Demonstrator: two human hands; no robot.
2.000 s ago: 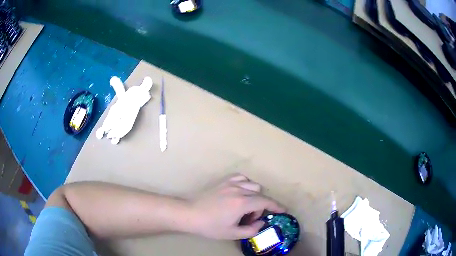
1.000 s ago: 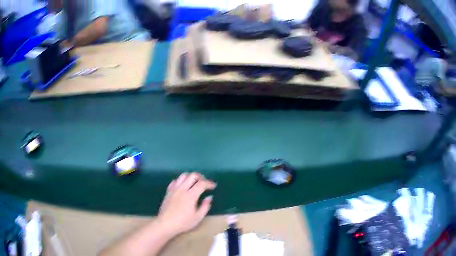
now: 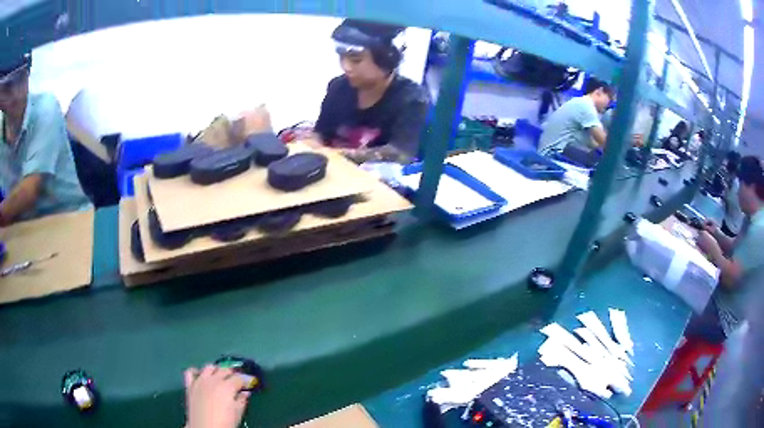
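Observation:
My left hand (image 3: pixel 214 396) reaches in from the bottom edge over the green belt. Its fingers overlap the left part of an open black half-shell (image 3: pixel 251 369) with green and whitish-yellow parts inside. The fingers seem to touch it, but blur and overlap hide whether they grip it. Another open half-shell (image 3: pixel 80 390) with a white rectangle lies on the belt to the left. My right hand is not in view.
Cardboard sheets (image 3: pixel 180 209) with black oval housings (image 3: pixel 296 170) stand across the belt (image 3: pixel 369 292). White strips (image 3: pixel 586 351) and a black box with a red light (image 3: pixel 528 399) are at lower right. A cardboard mat edge (image 3: pixel 339 418) shows below. People sit opposite and farther right.
The view has swung up and right. My left hand has left the half-shell on the mat, shown empty over the belt's near edge, and is now at a half-shell on the belt.

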